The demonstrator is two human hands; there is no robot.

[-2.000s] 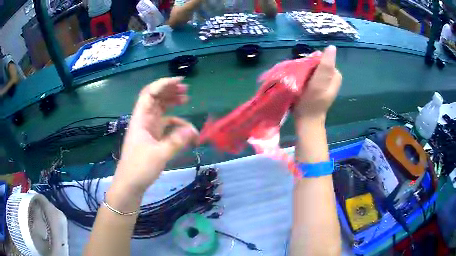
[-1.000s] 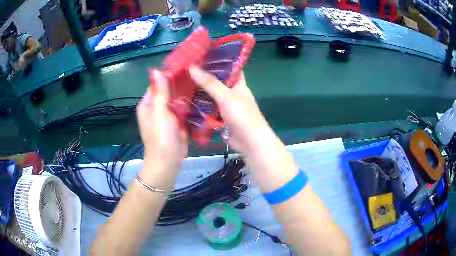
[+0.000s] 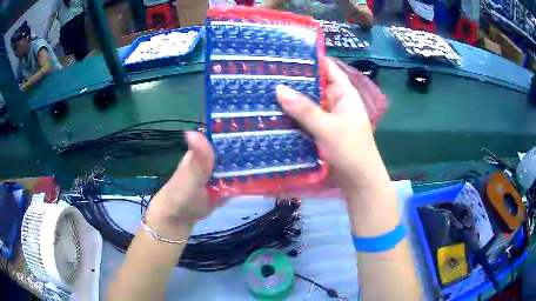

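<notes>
A PCBA panel (image 3: 258, 94), blue with rows of small parts and pale strips, lies upright on the red bubble wrap bag (image 3: 264, 187) and faces me. My left hand (image 3: 187, 182) holds the lower left edge, its thumb at the side and its other fingers hidden behind. My right hand (image 3: 335, 120) holds the right side, its thumb on the panel face and its fingers behind. Part of the red wrap sticks out behind my right hand.
Black cables (image 3: 235, 244) and a green solder wire spool (image 3: 268, 271) lie on the white foam sheet. A small white fan (image 3: 59, 244) stands left. A blue tray (image 3: 426, 258) with a yellow sponge (image 3: 451, 264) is at right. A person (image 3: 36, 56) sits far left.
The red bag was swung in my right hand, then handled by both hands. It is now held up flat with the blue panel facing me.
</notes>
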